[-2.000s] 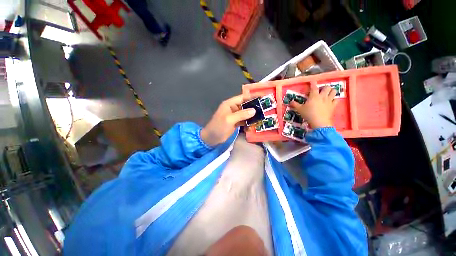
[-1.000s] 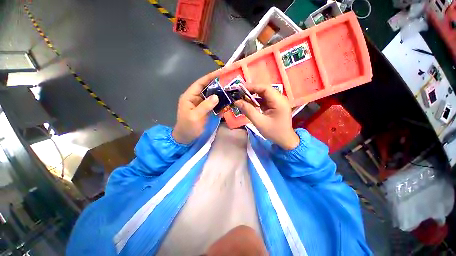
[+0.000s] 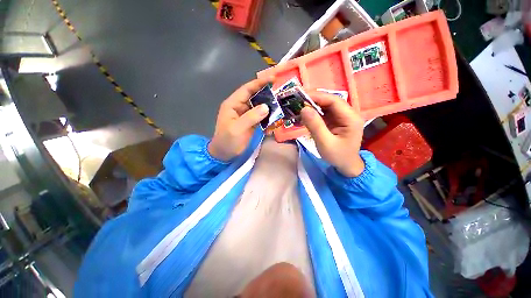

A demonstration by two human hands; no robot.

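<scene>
My left hand (image 3: 237, 123) holds a thin dark display module (image 3: 265, 107) between thumb and fingers. My right hand (image 3: 337, 129) grips a small green circuit board in a white frame (image 3: 294, 102), tilted, close beside the display. Both are above the near left end of the salmon-red parts tray (image 3: 402, 99). One white-framed green board (image 3: 368, 56) lies in a compartment further right. Other boards under my hands are partly hidden. Whether the display and the held board touch is unclear.
A white bin (image 3: 358, 13) sits under the tilted tray. A red stool (image 3: 399, 145) stands below it. Stacked red trays (image 3: 239, 13) are at the top. A bench with white sheets (image 3: 501, 75) is at the right, with plastic bags (image 3: 489, 238) below.
My right hand has left the tray's middle and taken hold of a framed board, brought beside the display. The tray has tilted. Since the last earlier frame, the hands barely differ; the view has shifted.
</scene>
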